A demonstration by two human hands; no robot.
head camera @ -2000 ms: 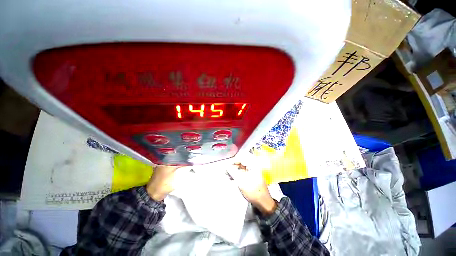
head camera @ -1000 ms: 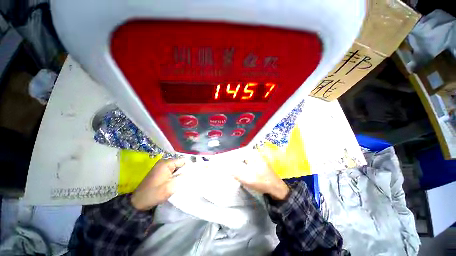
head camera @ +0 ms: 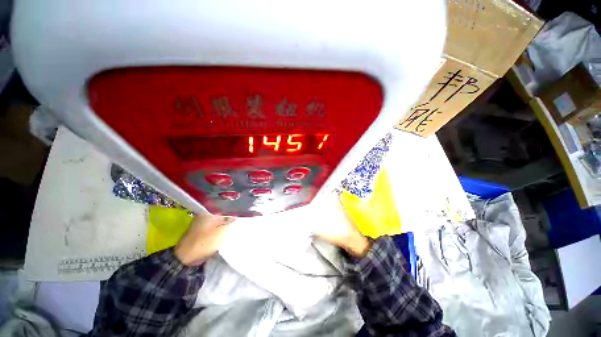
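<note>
A pale garment (head camera: 283, 270) lies over the lap and reaches up under the white machine head (head camera: 263, 33). The head's red control panel (head camera: 230, 99) has round red buttons and a glowing display (head camera: 285, 143) reading 1457. My left hand (head camera: 203, 238) is at the garment's left side, its fingertips hidden under the head. My right hand (head camera: 341, 229) is on the garment's right side, its fingers bent onto the cloth and partly washed out by glare. The spot under the head is hidden.
Small shiny parts lie heaped left (head camera: 135, 187) and right (head camera: 368, 172) of the head. Yellow patches (head camera: 166, 227) mark the table's front edge. A crumpled grey garment pile (head camera: 478, 263) lies at right over a blue bin (head camera: 486, 187). A cardboard carton (head camera: 455, 89) stands behind right.
The view has shifted, so the machine head appears lower and further left than a second ago. The cloth between my hands is more bunched. The display still reads 1457.
</note>
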